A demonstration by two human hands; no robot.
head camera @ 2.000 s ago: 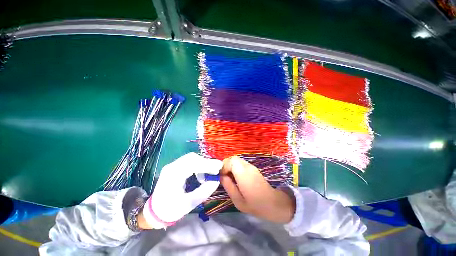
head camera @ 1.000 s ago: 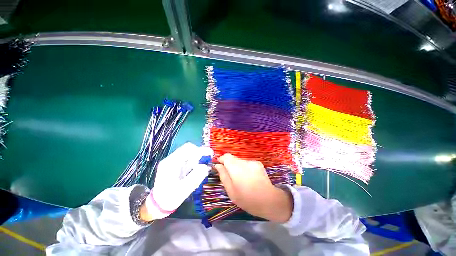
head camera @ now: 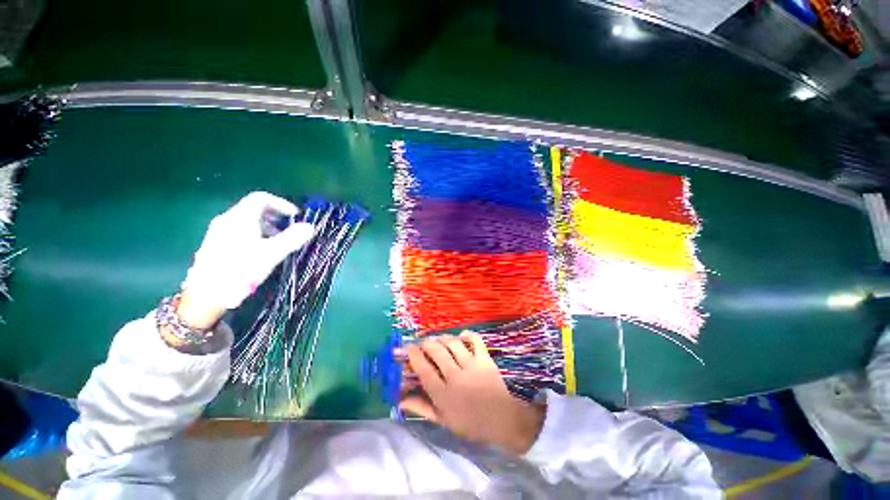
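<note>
My left hand, in a white glove, is at the upper left of the partly wired harnesses. Its thumb and forefinger are bent around a dark spot beside their blue heads; whether they grip a harness is unclear. My bare right hand lies over the left part of the filled harnesses, fingers pointing left beside their blue housings, which are blurred. Its fingertips and anything under them cannot be made out.
Blue wires, purple wires and red-orange wires lie ahead. Right of the yellow strip are red, yellow and pink-white wires. A metal rail runs behind. Another person's sleeve shows at right.
My hands have parted. My left hand has moved left and up to the waiting harnesses; my right hand has moved down onto the filled pile. The blue housing between them earlier no longer shows there.
</note>
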